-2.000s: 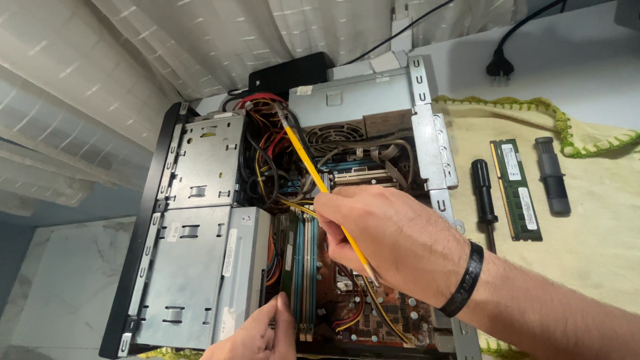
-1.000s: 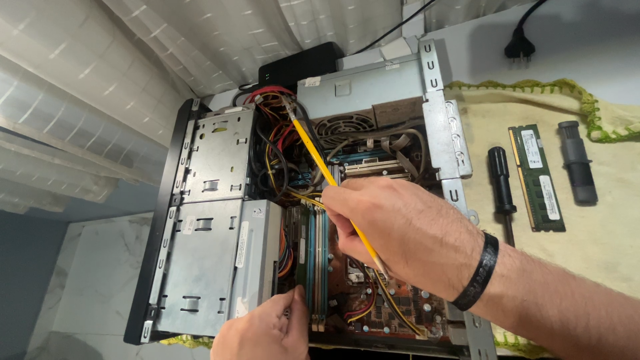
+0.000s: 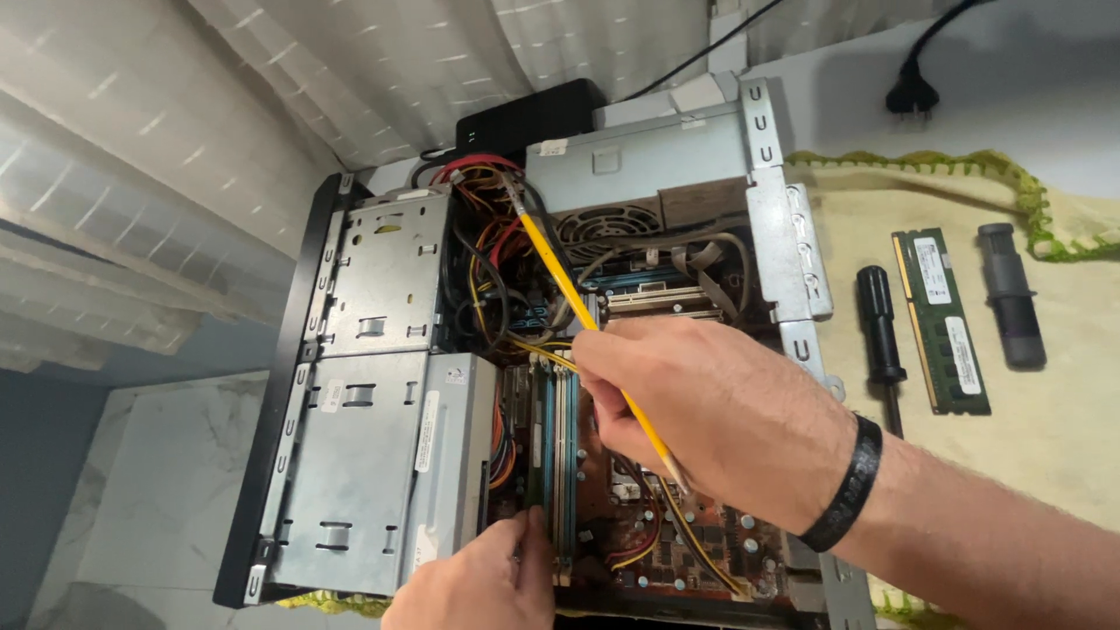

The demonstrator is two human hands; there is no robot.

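My right hand [image 3: 682,411], with a black wristband, grips a slim yellow paintbrush [image 3: 569,289] above the motherboard [image 3: 691,542] of an opened desktop computer case [image 3: 376,280]. The brush's ferrule end points up and away toward the bundled cables, and its bare end lies across my palm side. Low in the case, my left hand [image 3: 499,569] pinches with thumb and forefinger at the near end of a green memory module [image 3: 536,437] at the blue and white memory slots [image 3: 564,455]. The fingers hide that end, so how far the module sits in its slot cannot be told.
Right of the case, a black-handled screwdriver [image 3: 879,324], a green memory module [image 3: 945,332] and a dark capped cylindrical tool [image 3: 1011,297] lie on a yellow cloth [image 3: 1067,385]. Behind are a power plug [image 3: 913,87], a black box [image 3: 529,114] and a curtain [image 3: 420,61]. Loose cables [image 3: 490,254] cross the case interior.
Both hands keep nearly the same places on the case, the right still with the brush and the left still at the memory slots. The view has shifted slightly.
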